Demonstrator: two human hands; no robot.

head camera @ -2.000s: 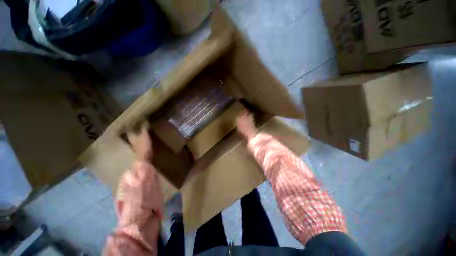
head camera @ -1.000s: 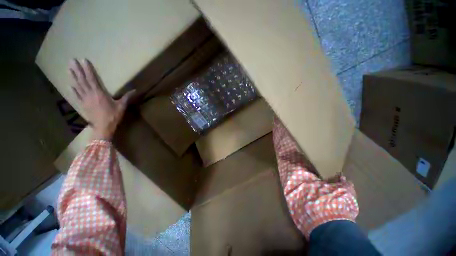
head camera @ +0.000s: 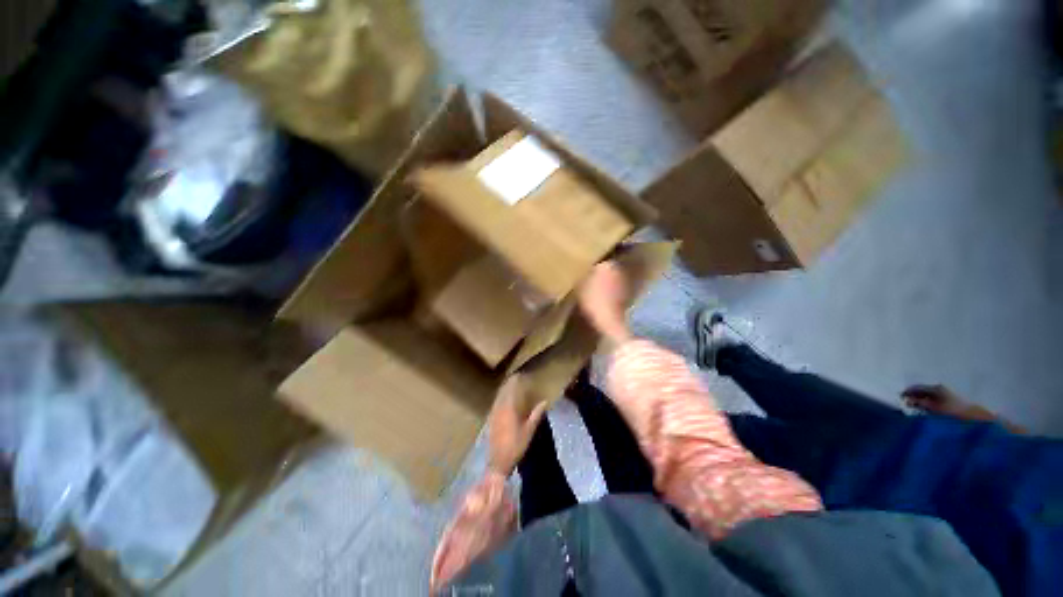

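A large open brown carton stands in front of me with its flaps spread. A smaller brown carton with a white label sits tilted in its mouth, partly above the rim. My right hand holds the near edge of the smaller carton; its fingertips are blurred. My left hand is at the near side of the large carton, by a flap; blur hides whether it grips. Another brown cardboard part shows inside the large carton.
A closed carton and a printed carton stand at upper right. A tan sack and a dark bin with shiny scraps are upper left. A large carton holding translucent material is at left. A person's legs and hand are close at right.
The smaller carton with the white label now shows tilted at the large carton's mouth. My left hand has left the far-left flap for the near side. Another person has appeared at right.
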